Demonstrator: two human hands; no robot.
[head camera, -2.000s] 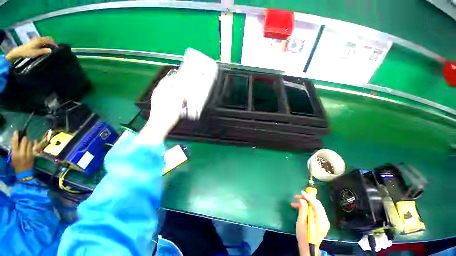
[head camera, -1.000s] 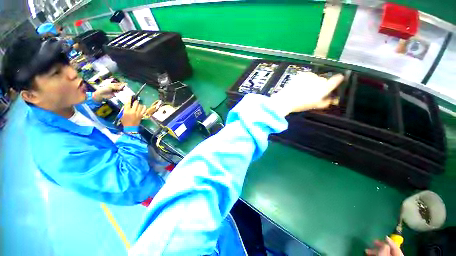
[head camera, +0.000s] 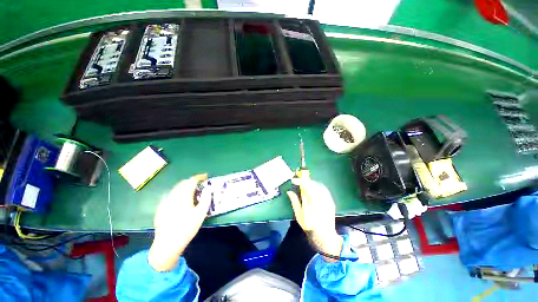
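A phone unit lies at the bench's front edge with its board side up; a pale flat piece is at its right end. My left hand grips the phone unit's left end. My right hand holds the soldering iron, its tip pointing up and away, to the right of the phone unit and not touching it. The stacked foam trays stand behind; the top one shows two board-side units at left, an empty slot in the middle and two black-screened units at right.
A solder spool with a hanging strand and a blue soldering station are at left. A yellow-edged block lies left of centre. At right are a small parts pot, a black box and a yellow sponge. Blue sleeves show at both sides.
The view has swung back right and down. My left hand has come from the tray to the bench edge and now holds a phone unit. The iron has come nearer to it.
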